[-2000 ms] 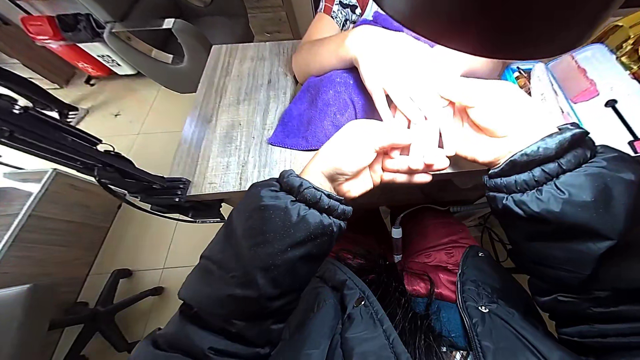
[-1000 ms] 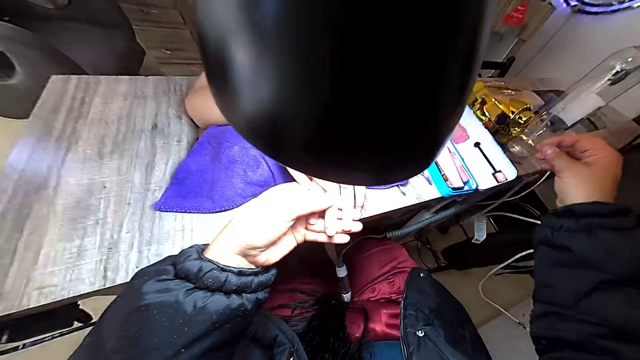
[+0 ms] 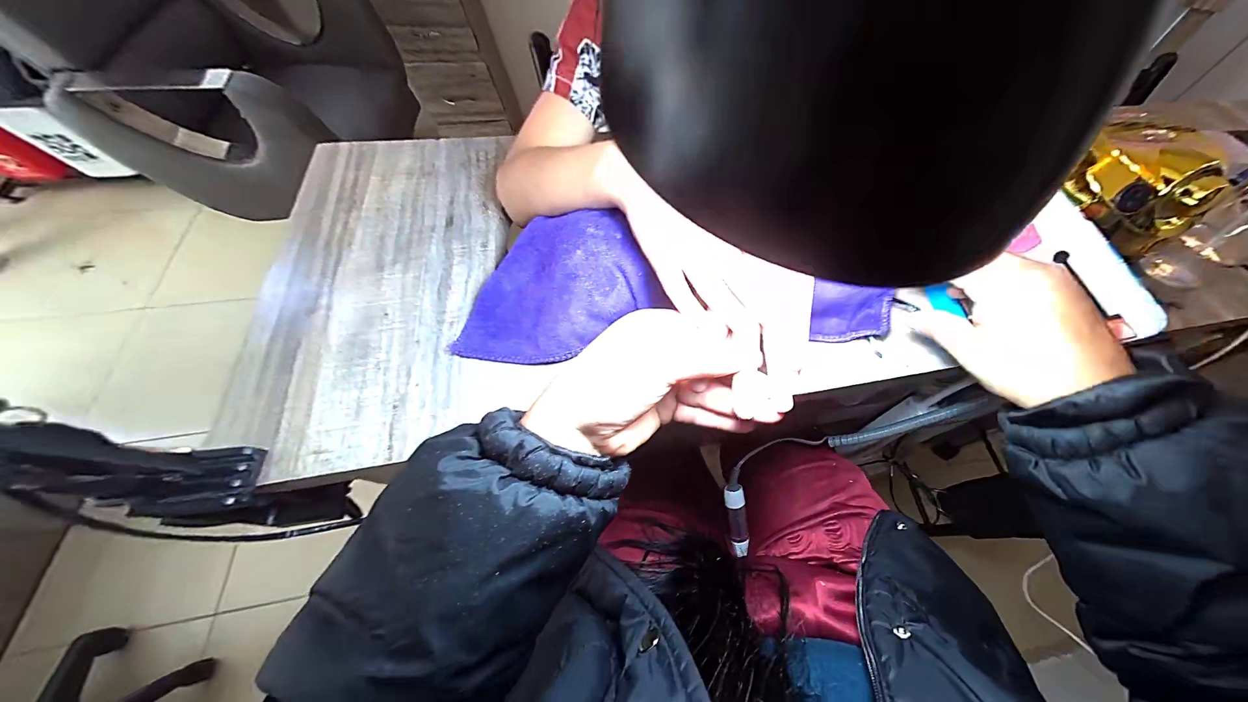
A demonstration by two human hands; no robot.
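Observation:
My left hand (image 3: 634,380) is closed around the fingers of another person's hand (image 3: 721,263) at the table's front edge. Strong glare washes out where the fingers meet. That person's forearm lies over a purple cloth (image 3: 556,288). My right hand (image 3: 1033,327) is at the right, by the front of a white tray (image 3: 1121,273), with its fingers around or beside a small blue object (image 3: 944,299); whether it grips it I cannot tell. A handpiece with a cord (image 3: 736,517) lies on my lap.
A large black lamp head or similar dark shape (image 3: 858,127) blocks the upper middle. The wood-grain table (image 3: 380,263) spans the view. Gold foil packaging (image 3: 1150,185) stands at the right. A black clamp arm (image 3: 195,478) joins the table's left edge, and a grey chair (image 3: 273,146) stands beyond.
My right hand was near the other hand two seconds ago, then out at the far right past the tray; now it is back by the tray's front. The left hand keeps its hold. The view has shifted.

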